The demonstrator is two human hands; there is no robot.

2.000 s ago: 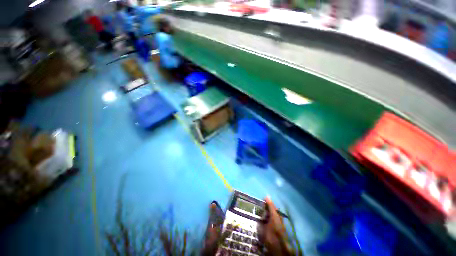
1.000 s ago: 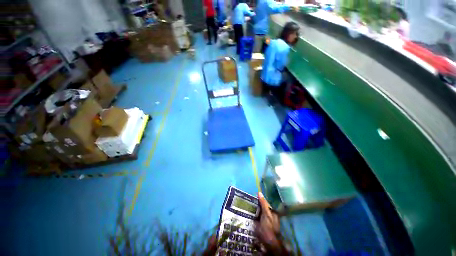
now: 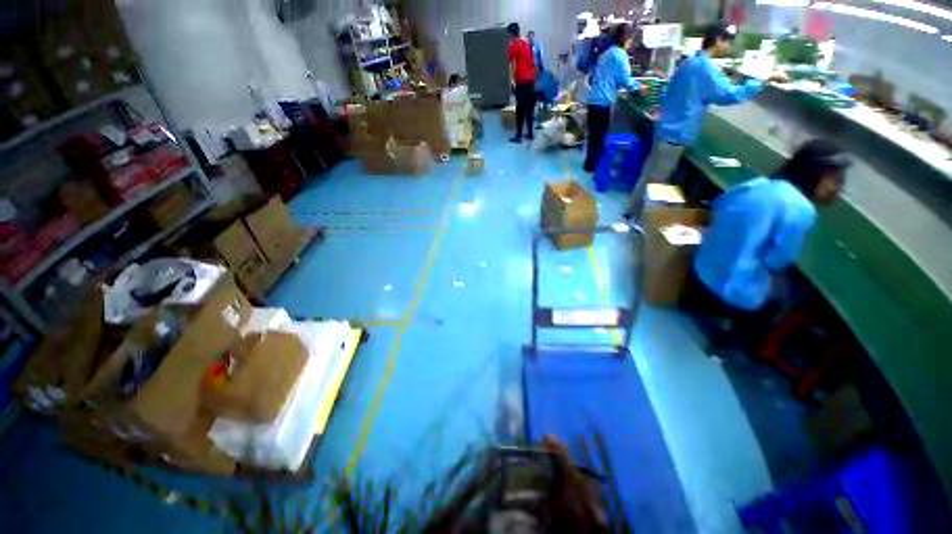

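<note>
The calculator (image 3: 525,492) is at the bottom centre, dark and blurred, with its face hard to read. My right hand (image 3: 569,488) is around its right side, fingers at the edge, cut off by the bottom of the picture. A dark blurred shape lies left of the calculator; I cannot tell whether it is my left hand. The blue platform hand truck (image 3: 595,438) stands just beyond the calculator, its grey handle upright at the far end.
Cartons and white boxes stand on a pallet (image 3: 339,391) at left, beside shelves (image 3: 99,224). A person in blue (image 3: 752,240) sits by the green bench (image 3: 877,271) at right, near a blue stool (image 3: 835,501). More people stand farther back. An open carton (image 3: 569,214) is behind the truck.
The view has swung right to left and moved closer to the hand truck and seated person. The calculator has moved lower in view and turned dark. My right hand stays on it.
</note>
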